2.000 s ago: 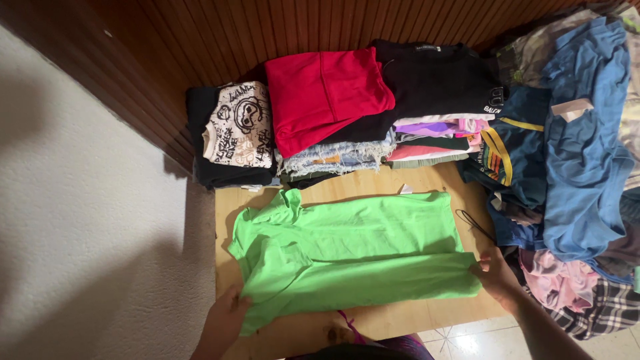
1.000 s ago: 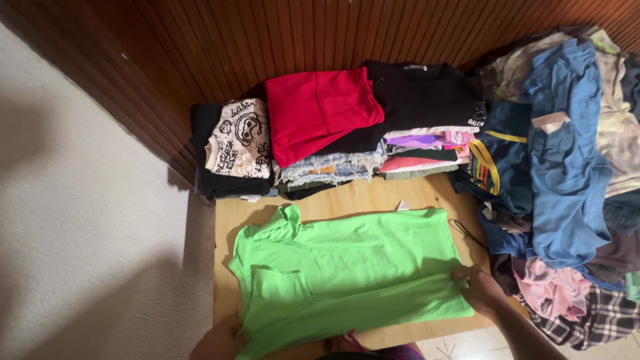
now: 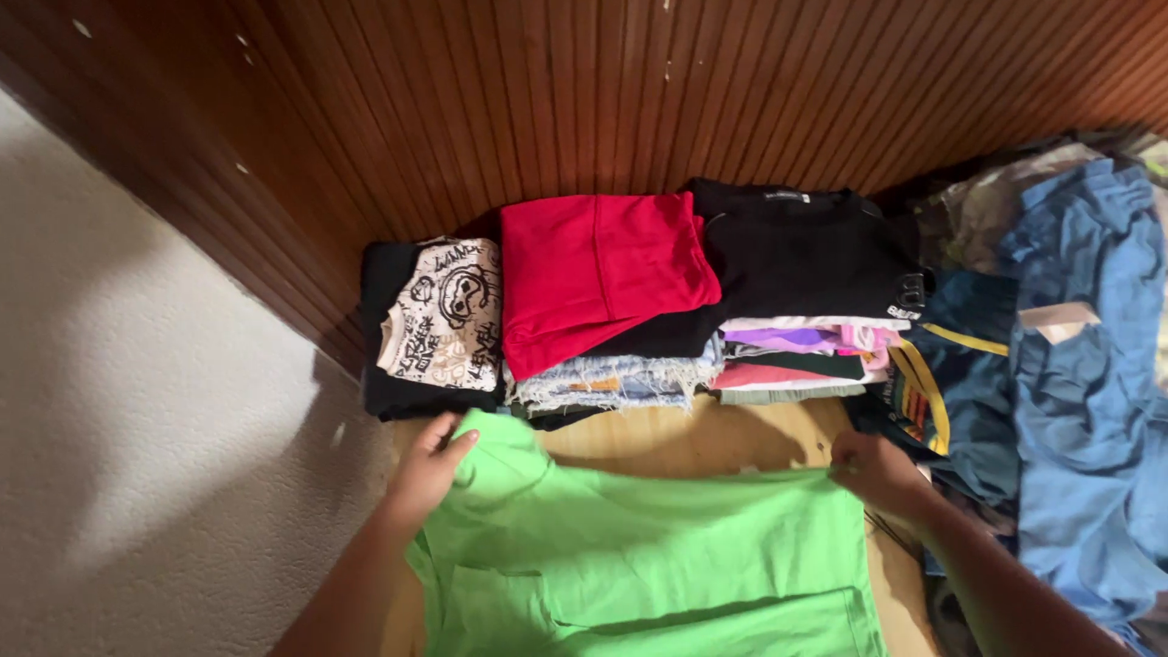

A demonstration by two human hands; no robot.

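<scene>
A light green garment (image 3: 693,538), seemingly a shirt, lies spread over the wooden surface with its lower part cut off by the bottom of the view. My left hand (image 3: 429,465) pinches its bunched far left corner, just in front of the folded black and printed clothes. At the far right corner of the same cloth, my right hand (image 3: 876,470) grips the edge, its fingers partly hidden. A fold runs across the near part of the garment.
Beyond the green cloth stand stacks with a printed cream garment (image 3: 447,315), red cloth (image 3: 602,274), a black garment (image 3: 812,255) and frayed denim (image 3: 620,379). Loose blue clothing (image 3: 1086,411) is heaped at the right. A slatted wood panel (image 3: 620,100) rises behind; a textured white wall (image 3: 164,411) is left.
Both hands have moved from the near corners of the green garment to its far corners and now hold it there. The view has shifted.
</scene>
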